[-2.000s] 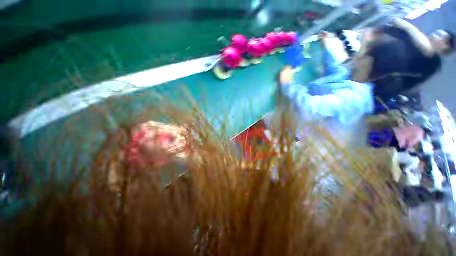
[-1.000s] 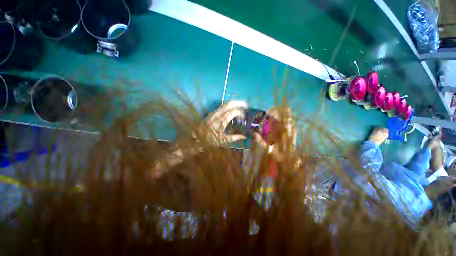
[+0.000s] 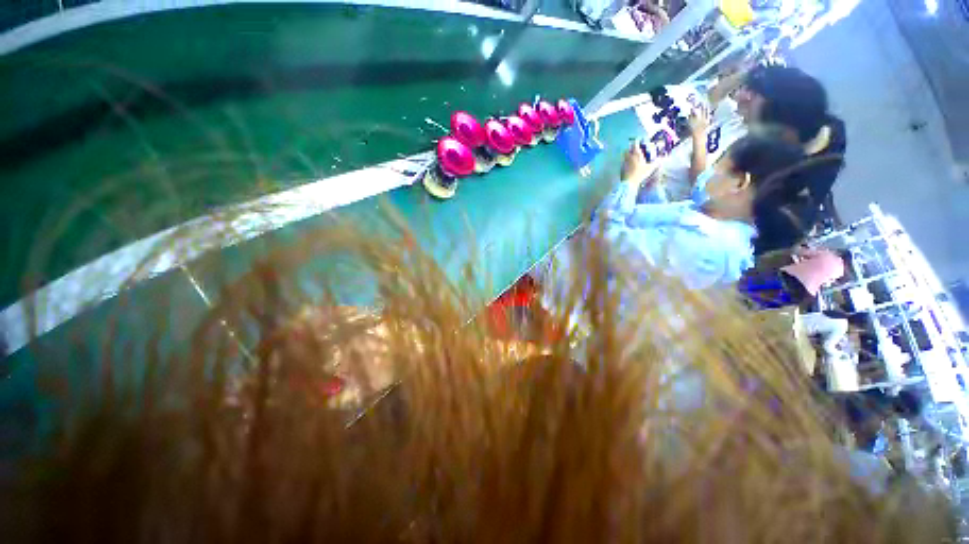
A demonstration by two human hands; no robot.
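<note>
Strands of brown hair cover the lower picture. Behind them a blurred bare hand [image 3: 361, 345], which looks like my right hand, is over the near edge of the green bench [image 3: 510, 228]. A small magenta patch [image 3: 332, 386] shows beside it; whether the hand grips it is hidden. My left hand cannot be made out. Ahead, motor units with magenta covers [image 3: 457, 156] stand in a row, beside the white strip [image 3: 271, 204]. The nearest unit's pale yellowish base shows below its cover.
A blue holder [image 3: 577, 138] stands at the row's far end. A person in light blue sleeves [image 3: 680, 234] sits at the right along the bench, with another person in dark clothing behind. A red-orange shape [image 3: 515, 308] is below the bench edge. White racks [image 3: 903, 308] stand far right.
The view has swung right since one second ago. The black housings have left the picture, and the magenta row now lies nearer the middle. My hands are more hidden by hair.
</note>
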